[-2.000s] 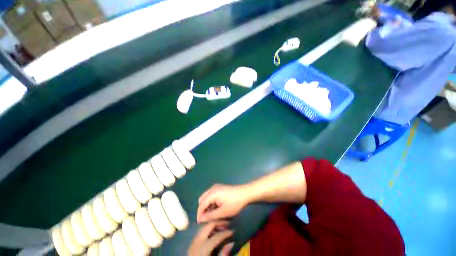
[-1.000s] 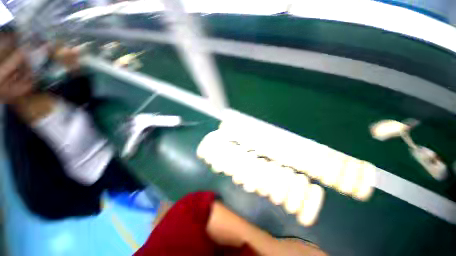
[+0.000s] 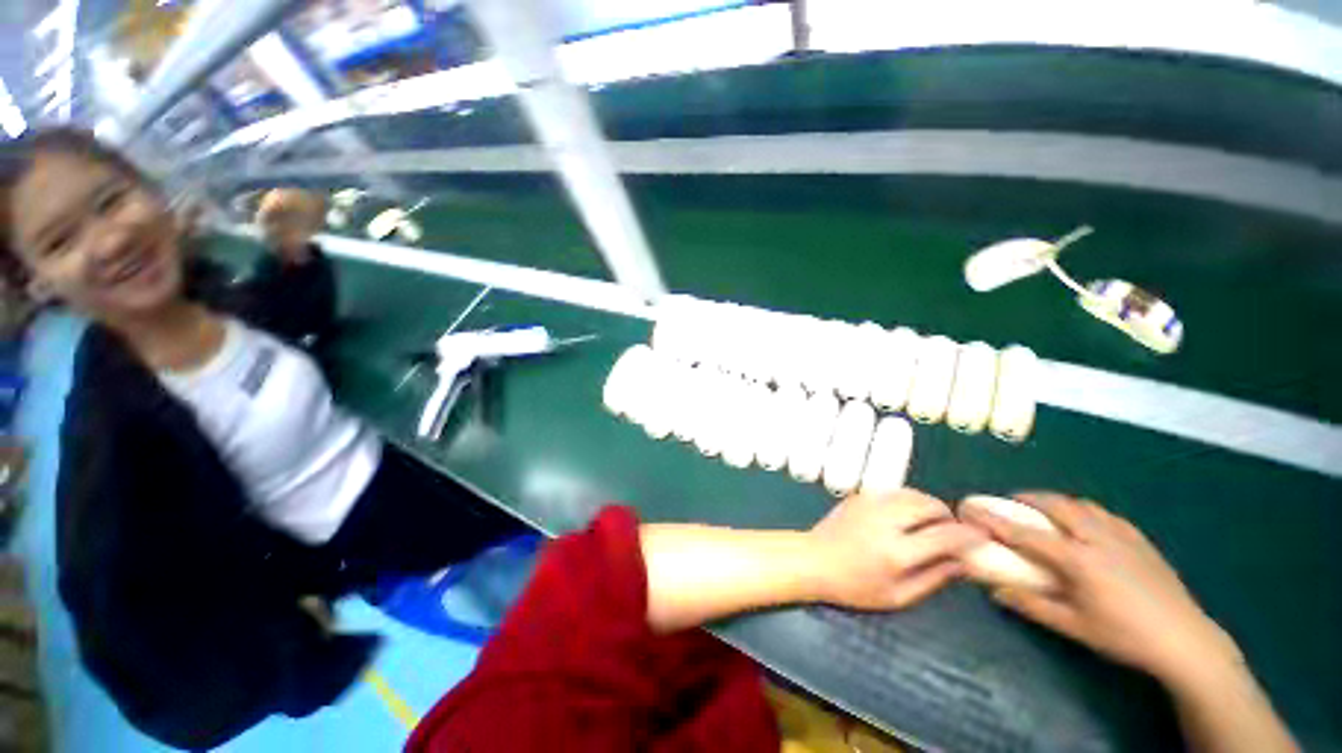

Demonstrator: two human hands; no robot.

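My right hand [image 3: 1104, 577] is closed around a cream oval piece [image 3: 1010, 518] near the belt's front edge. My left hand [image 3: 892, 550] has its fingertips together at the left end of that piece; its palm side is hidden. Two rows of cream oval pieces [image 3: 851, 441] stand side by side on the green belt, just beyond and left of my hands. A joined pair lies farther right on the belt: a plain cream piece [image 3: 1007, 263] and a striped piece [image 3: 1132, 315], linked by a pale cord.
A white gun-shaped tool [image 3: 468, 362] lies left of the rows. A person [image 3: 250, 427] sits on the left, facing this way, one hand raised by the belt. A pale metal post [image 3: 584, 162] rises behind the rows. More pale pieces [image 3: 395, 224] lie at the far left.
The view swung left from the blue basket towards the neighbour, then steadied. My right hand has come into view around a cream piece, and my left hand now meets it there.
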